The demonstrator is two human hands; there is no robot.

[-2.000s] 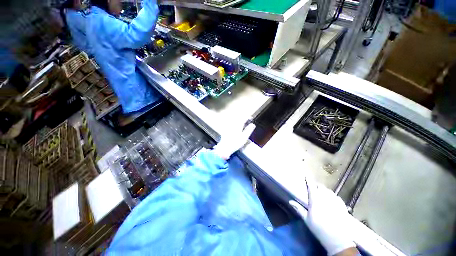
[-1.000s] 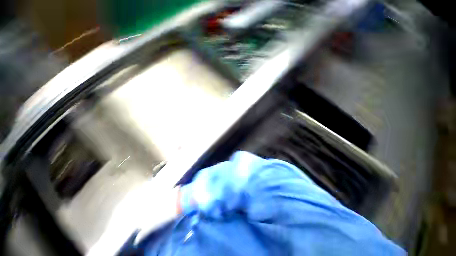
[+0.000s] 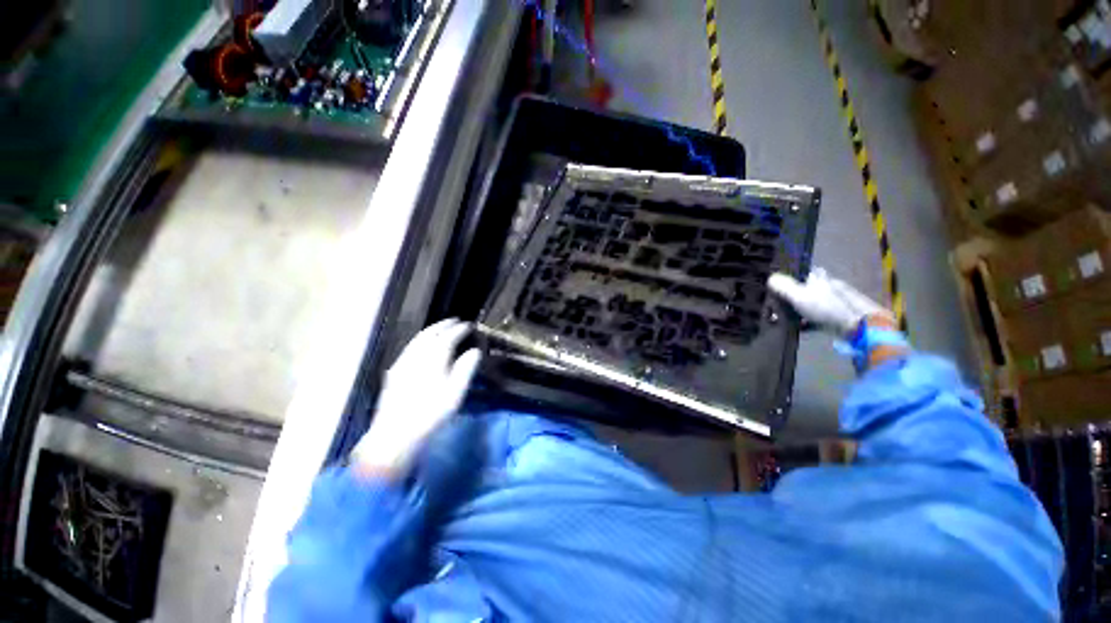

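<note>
An empty dark solder carrier (image 3: 658, 387) with metal edges and many irregular cut-outs lies tilted over a black tote (image 3: 725, 155). My right hand (image 3: 828, 302), white-gloved, grips the carrier's right edge, with the fingertips over its top face; its underside is hidden. My left hand (image 3: 420, 396), white-gloved, is at the carrier's near left corner beside the line's rail. Its fingers are partly spread, and I cannot tell whether they hold the corner. A blue strap is on my right wrist.
A metal-railed line (image 3: 420, 158) runs along the left. It bears a green circuit board (image 3: 319, 100) at the top and a black box (image 3: 149, 548) of metal pins at the bottom. Cardboard boxes (image 3: 1048, 292) stand right, beyond yellow-black floor tape (image 3: 867, 170).
The view has swung from the line to the tote beside it. The carrier is now in front of me, with my right hand on it. My left hand is beside its corner.
</note>
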